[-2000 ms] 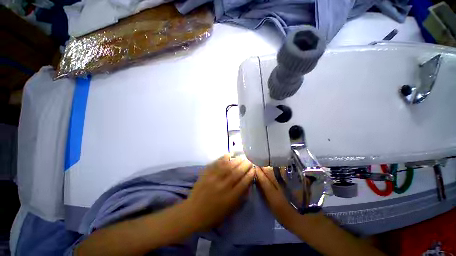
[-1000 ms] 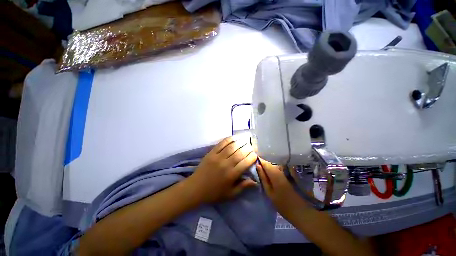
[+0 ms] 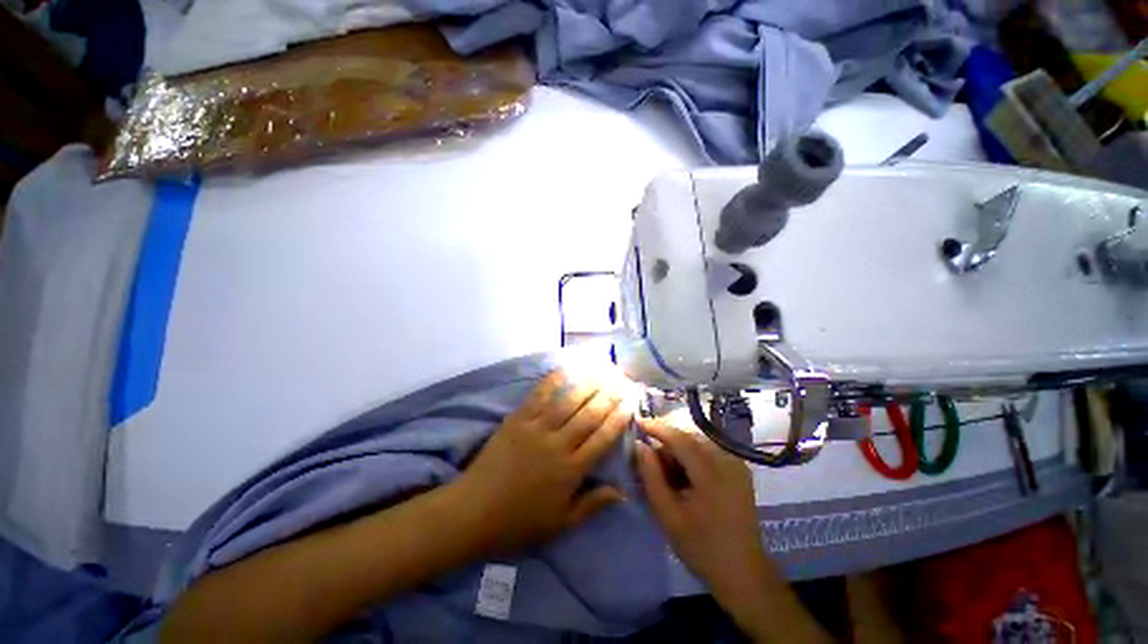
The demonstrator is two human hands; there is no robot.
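Note:
A blue-grey garment (image 3: 365,466) lies on the table's near edge and hangs over it, with a small white care label (image 3: 496,590) on it. My left hand (image 3: 541,447) lies on the cloth with fingers together, at the brightly lit needle area. My right hand (image 3: 699,491) is just right of it, thumb and fingers gripping the garment's edge close to the presser foot. The white sewing machine head (image 3: 856,264) stands above and right of my hands. Glare and my fingers hide the needle and the exact stitching point.
A plastic-wrapped brown packet (image 3: 340,107) and heaped blue-grey cloth (image 3: 705,63) lie at the back. Blue tape (image 3: 154,302) is at left. Red-handled scissors (image 3: 890,443) and green loops (image 3: 935,435) lie beside the machine, behind the printed ruler edge (image 3: 869,522). Red cloth is at lower right.
The view has shifted, showing more of the machine's right side. The care label has come into fuller view on the cloth. Both hands stay at the needle area, and the right hand shows more fully.

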